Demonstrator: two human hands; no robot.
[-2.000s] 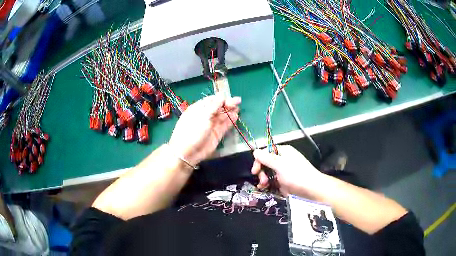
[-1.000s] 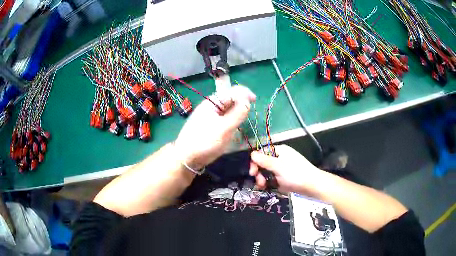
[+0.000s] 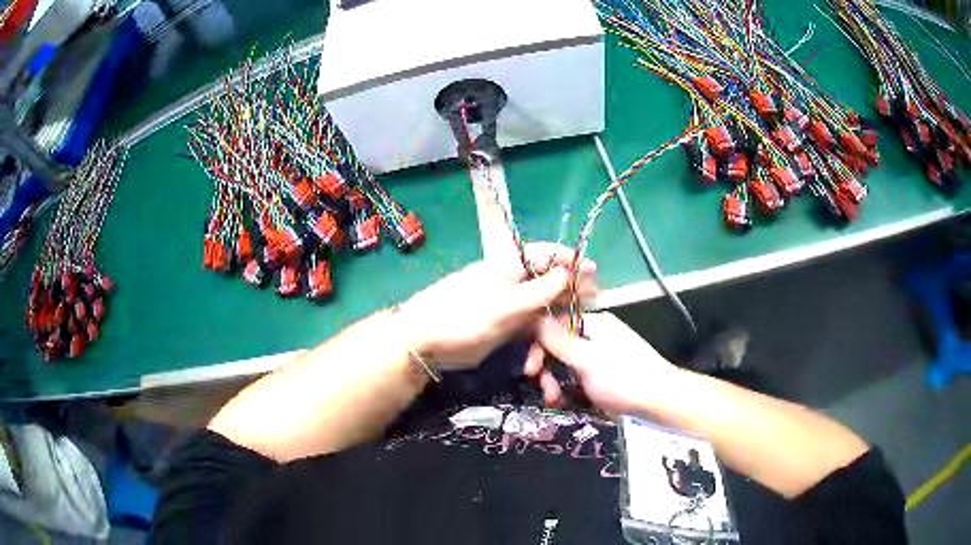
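A red-and-dark twisted pair (image 3: 508, 220) runs from the round black twisting head (image 3: 468, 115) on the white machine down to my hands. My left hand (image 3: 511, 298) pinches wires of the connector harness just above my right hand. My right hand (image 3: 602, 357) is closed around the harness's lower end; its connector housing is mostly hidden in the fist. Other harness wires (image 3: 589, 218) curve up and right towards the right harness pile. The fingertips overlap and are slightly blurred.
The wire twisting machine (image 3: 463, 64) stands ahead. Harness piles lie left (image 3: 282, 213), far left (image 3: 72, 287), right (image 3: 777, 149) and far right (image 3: 924, 122). A pale strip (image 3: 492, 213) runs below the head. A grey cable (image 3: 639, 224) crosses the bench edge.
The red-and-dark wires now reach up to the twisting head, where a second ago they pointed left from my left hand. My left hand has moved down and right towards my right hand.
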